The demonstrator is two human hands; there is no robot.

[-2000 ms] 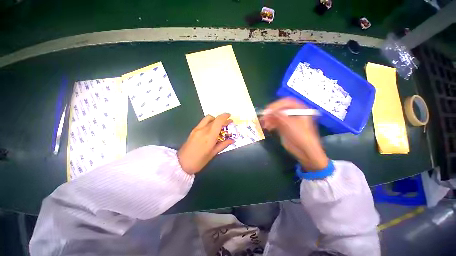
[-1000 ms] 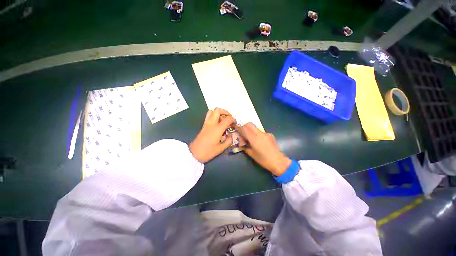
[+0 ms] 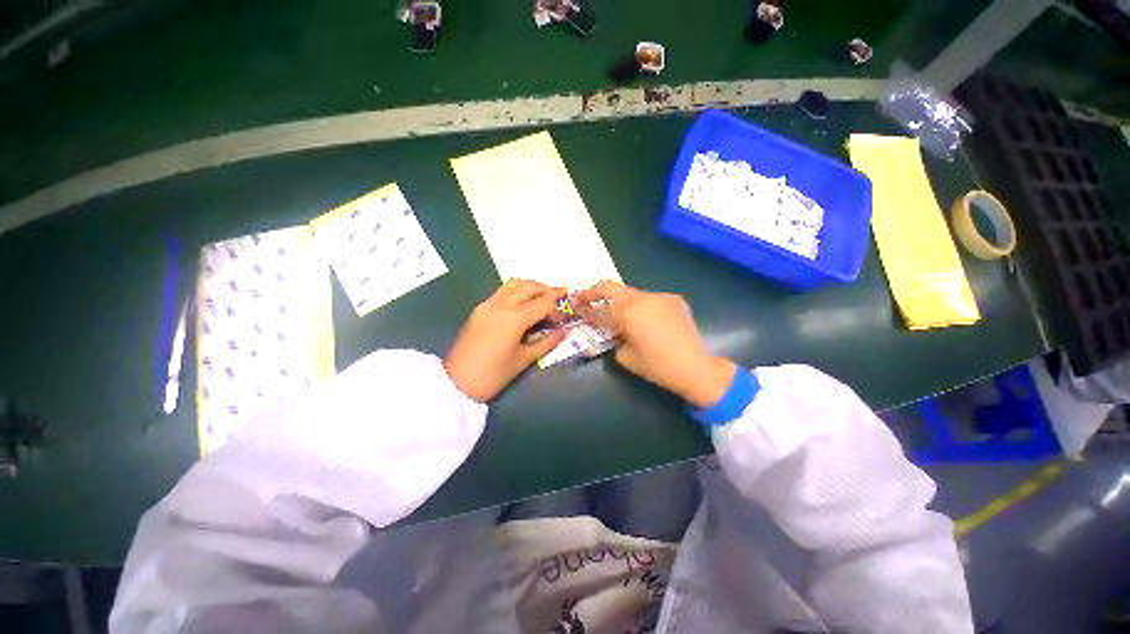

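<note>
My left hand (image 3: 502, 337) holds a small electronic module (image 3: 565, 306) between thumb and fingers, over the near end of a yellow adhesive sticker sheet (image 3: 533, 204). Only a small glinting part of the module shows; the fingers hide the rest. My right hand (image 3: 657, 341), with a blue wrist band, is bent in close against the module, its fingertips at the module's right side. No tool can be made out in it, so I cannot tell whether it grips something. White, blue-marked pieces show on the sheet's near end below the fingers.
A blue bin (image 3: 775, 256) of small white parts stands right, before yellow sheets (image 3: 917, 235), a tape roll (image 3: 983, 224) and a black tray (image 3: 1053, 223). Printed adhesive sheets (image 3: 260, 334), a small square sheet (image 3: 378, 248) and a slim pen-like thing (image 3: 176, 353) lie left. Modules (image 3: 649, 57) sit on the belt.
Two seconds ago my right hand was off to the right, blurred, with a slim white tool; it came in to the module by one second ago. It remains there. The view has shifted slightly.
</note>
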